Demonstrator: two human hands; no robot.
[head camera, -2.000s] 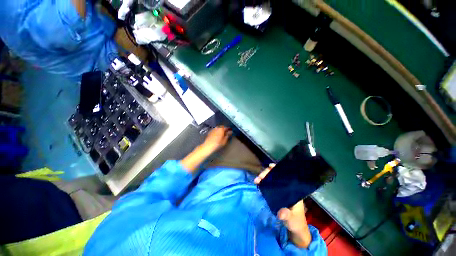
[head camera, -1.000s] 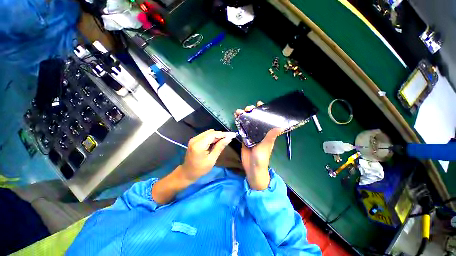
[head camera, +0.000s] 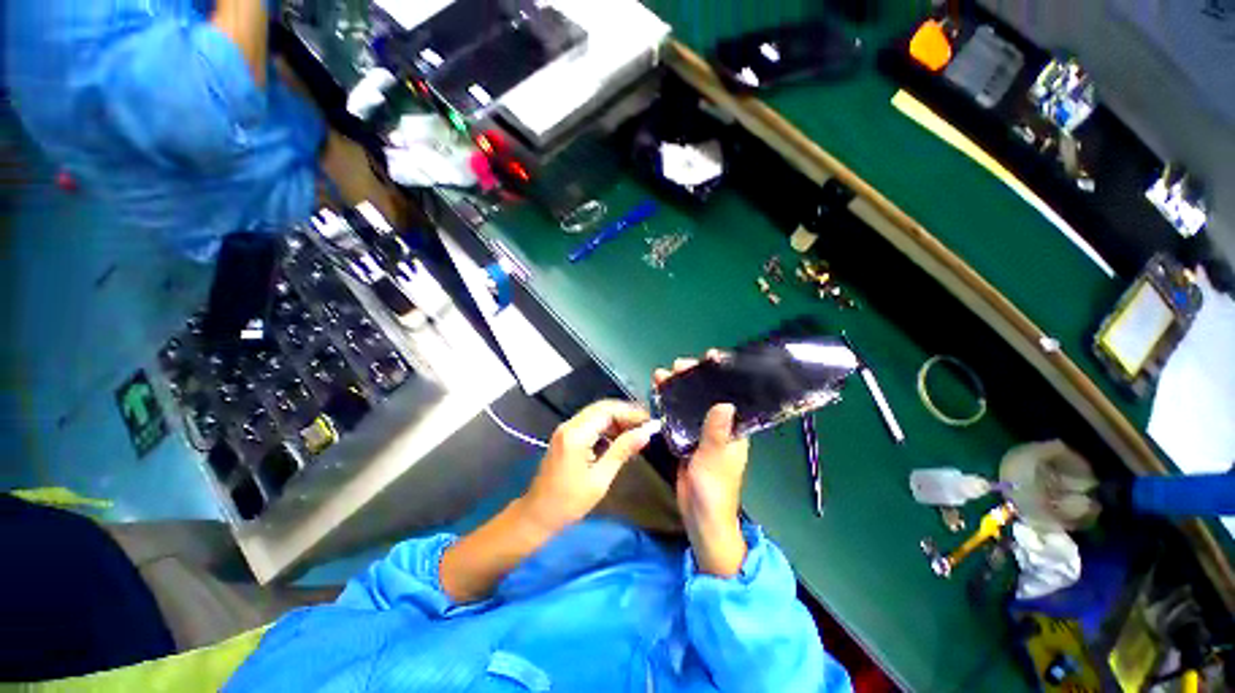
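A glossy black phone (head camera: 759, 386) is held above the front edge of the green mat. My right hand (head camera: 714, 474) is shut on it, thumb on the near side and fingertips showing at the far side. My left hand (head camera: 585, 467) pinches the end of a white cable (head camera: 515, 429) at the phone's left end. The plug is mostly hidden by the fingers, and I cannot tell whether it is fully inserted. The phone's screen looks dark with a bright reflection.
Tweezers (head camera: 813, 463), a marker pen (head camera: 882, 405), a pale ring (head camera: 951, 391), a dropper bottle (head camera: 955, 487) and gold-brown bits (head camera: 819, 280) lie on the green mat (head camera: 650, 311). A black gridded tray (head camera: 291, 366) stands left. A blue-coated person (head camera: 149, 122) is at upper left.
Since two seconds ago, my left hand has brought the white cable to the phone's end, and the phone has turned flatter. In the last second the hands have stayed together there while the view shifted.
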